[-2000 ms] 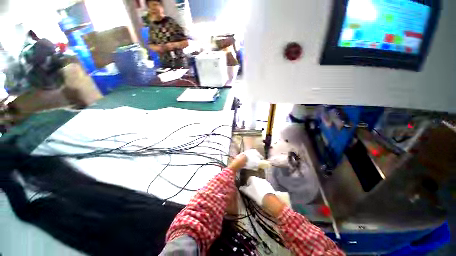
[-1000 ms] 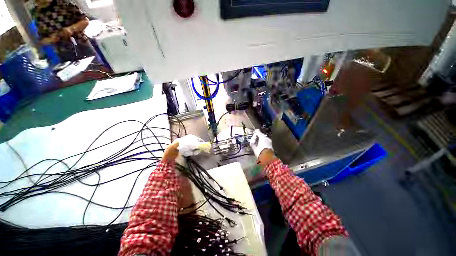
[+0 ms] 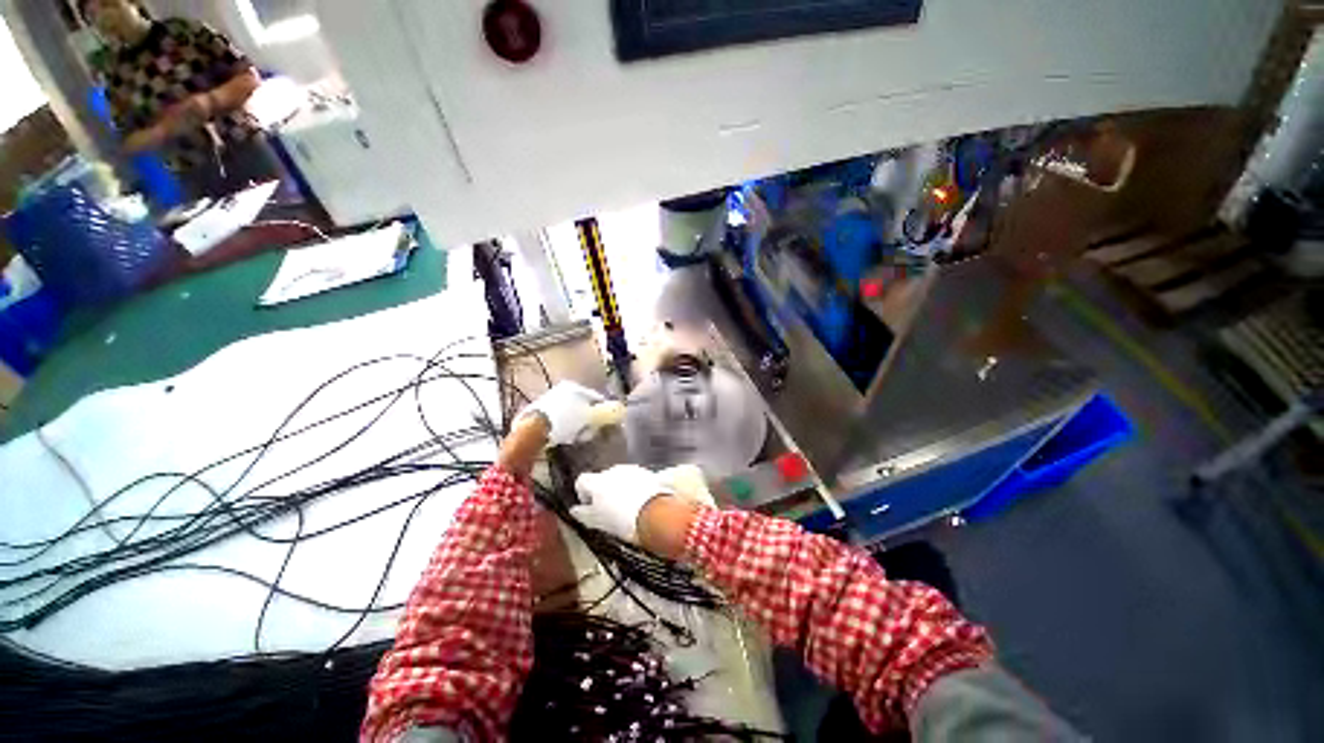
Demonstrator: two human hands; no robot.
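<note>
My left hand (image 3: 571, 414), in a white glove, is at the left edge of the machine's metal table, with its fingers together beside black cables. My right hand (image 3: 624, 501), also white-gloved, lies just below it over a bunch of black cable ends (image 3: 661, 578). What the fingers hold is hidden. The round silvery plate (image 3: 697, 424) in front of my hands looks blurred. Black cables (image 3: 363, 472) run over the white sheet (image 3: 174, 421). Many pale-tipped cable ends (image 3: 603, 682) cluster near my lap.
A yellow-and-black strip (image 3: 600, 283) stands behind the plate. Red (image 3: 791, 466) and green (image 3: 742, 489) spots are at the table edge. The white machine cover (image 3: 813, 131) hangs above my hands. A blue bin (image 3: 1053, 457) is at right. A person (image 3: 174, 87) is at upper left.
My right hand has moved left and down from the fixture to beside my left hand. The fixture seen there has given way to a blurred round plate.
</note>
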